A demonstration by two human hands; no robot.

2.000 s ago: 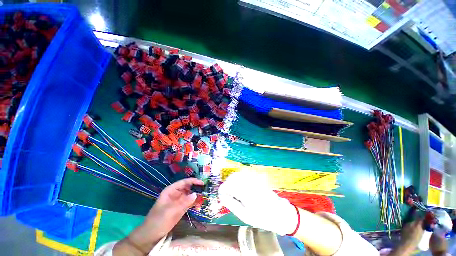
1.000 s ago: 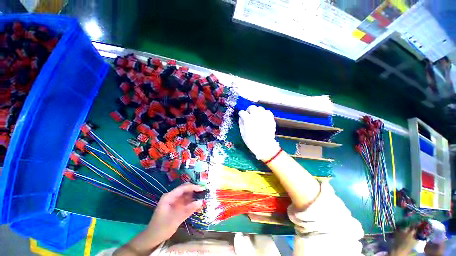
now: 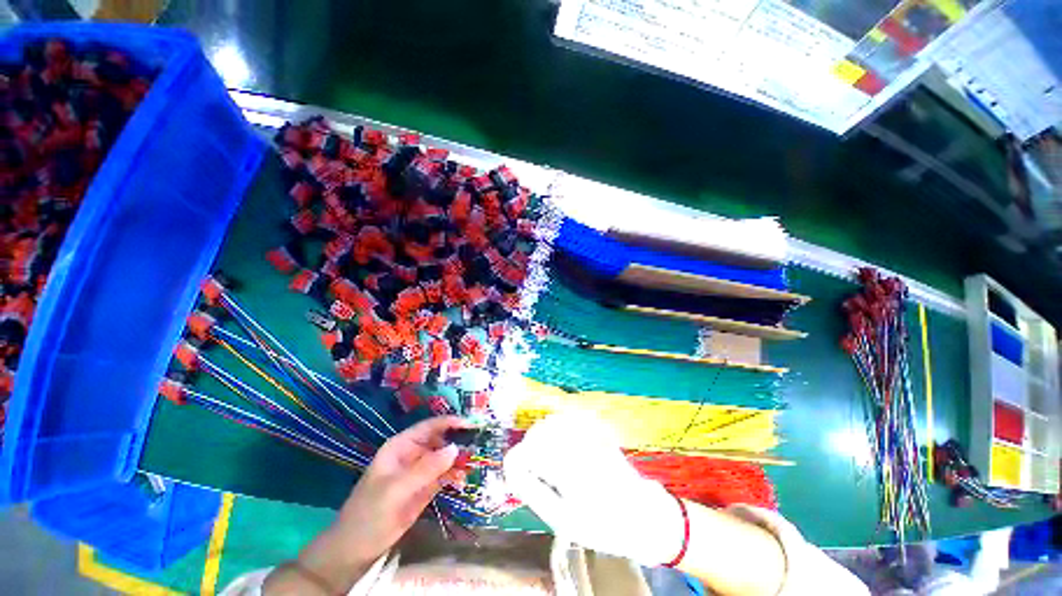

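Observation:
My left hand (image 3: pixel 402 472), bare, pinches a small dark connector housing (image 3: pixel 462 437) between thumb and fingertips; several coloured wires trail below it. My right hand (image 3: pixel 571 466), in a white glove, is beside the housing with its fingertips close to it, over the near wire ends. A thin dark wire (image 3: pixel 706 402) sticks out past the glove across the yellow wires (image 3: pixel 722 427). The glove is overexposed, so its exact grip is hard to see. Red wires (image 3: pixel 710 479) lie partly under the right wrist. Green (image 3: pixel 652 375), blue (image 3: pixel 687 268) and white wires (image 3: pixel 699 231) lie beyond.
Loose red-black housings (image 3: pixel 408 245) are piled left of the crimp terminals (image 3: pixel 518 314). A large blue bin (image 3: pixel 151 256) stands left, a small one (image 3: pixel 151 524) below it. Part-wired harnesses (image 3: pixel 291 390) fan beside the bin. Right are a harness bundle (image 3: pixel 885 396) and compartment tray (image 3: pixel 984 384).
My right hand has come back from the blue wires to the housing at my left hand. My left hand keeps its hold. The neighbouring worker's hands at the lower right no longer show clearly.

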